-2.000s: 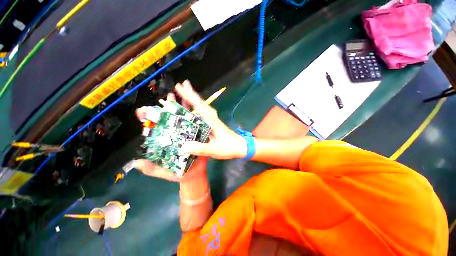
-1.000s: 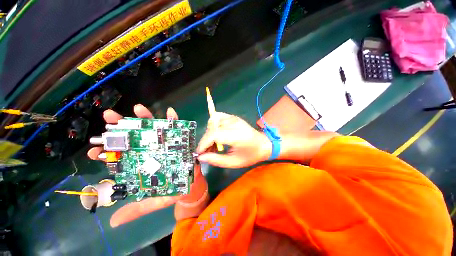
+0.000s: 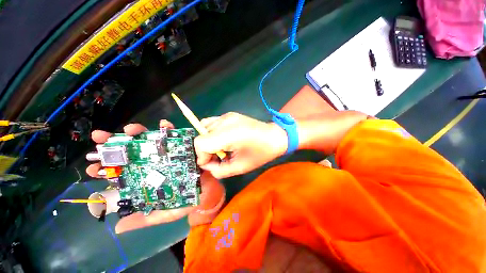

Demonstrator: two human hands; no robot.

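A green circuit board [image 3: 162,176] lies face up on my left hand [image 3: 205,200], whose fingertips show past its far edge and whose thumb runs along its near edge. A silver tuner can and an orange connector sit at its left edge. My right hand [image 3: 234,144] holds a slim cream-yellow pointed tool [image 3: 187,113], its light end pointing up and left. The right fingertips are at the board's right edge; whether they touch it is hard to tell. A blue wrist strap [image 3: 290,133] is on my right wrist.
A cream cup [image 3: 111,202] with a yellow stick is left of the board. Dark boards [image 3: 173,45] line the recess behind a blue cable. A yellow label [image 3: 114,37] is beyond. At right are a clipboard with paper [image 3: 367,74], pens, a calculator [image 3: 409,45] and pink cloth [image 3: 455,26].
Two seconds ago both hands held the board tilted; it now lies flat on my left hand. Since one second ago, the tool has tilted further left and the view has shifted slightly.
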